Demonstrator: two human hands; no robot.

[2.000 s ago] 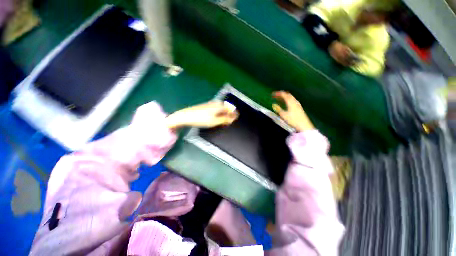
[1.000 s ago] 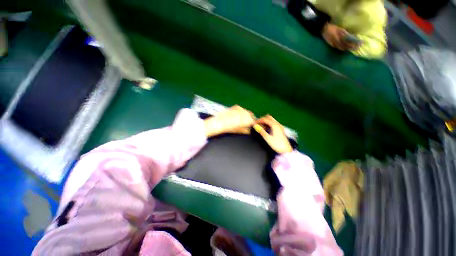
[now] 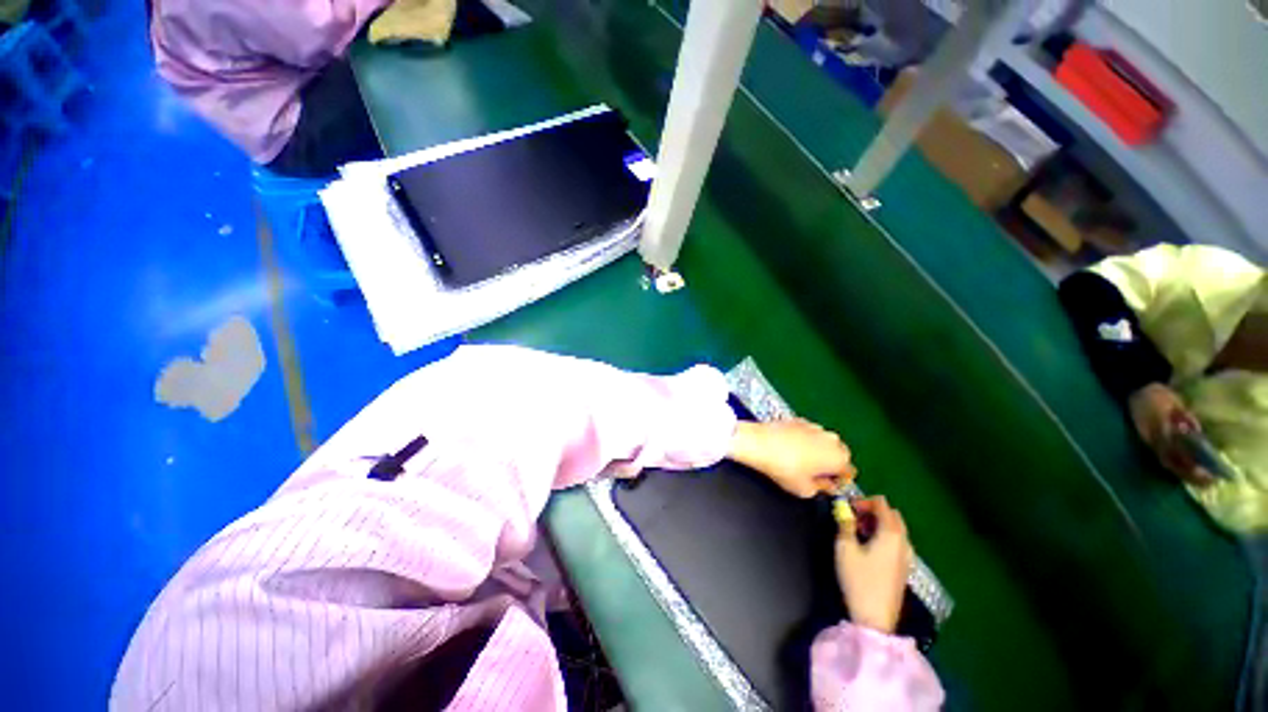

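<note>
A black panel unit [image 3: 730, 556] lies flat on a silvery bubble-wrap bag [image 3: 665, 595] in front of me. My left hand [image 3: 795, 456] reaches across it, its fingers at the panel's far long edge. My right hand [image 3: 873, 556] is beside it at the same edge, with its fingers bent. A yellow finger cot [image 3: 843, 512] shows at the right fingertips, and a small dark thing shows by them. The fingertips of both hands nearly meet. Whether they grip the edge or a small part there is hidden by the fingers.
Another black unit [image 3: 522, 195] lies on white wrap [image 3: 383, 264] at the upper left, beside a pale metal post [image 3: 700, 132]. A person in pink sits beyond it. A person in yellow [image 3: 1196, 327] is at the right, across the green bench [image 3: 591, 327]. A red bin [image 3: 1112, 95] is at the upper right.
The view has swung left, so the bench things sit further right and the stacked bags are out of the picture. Both hands remain together at the panel's far edge.
</note>
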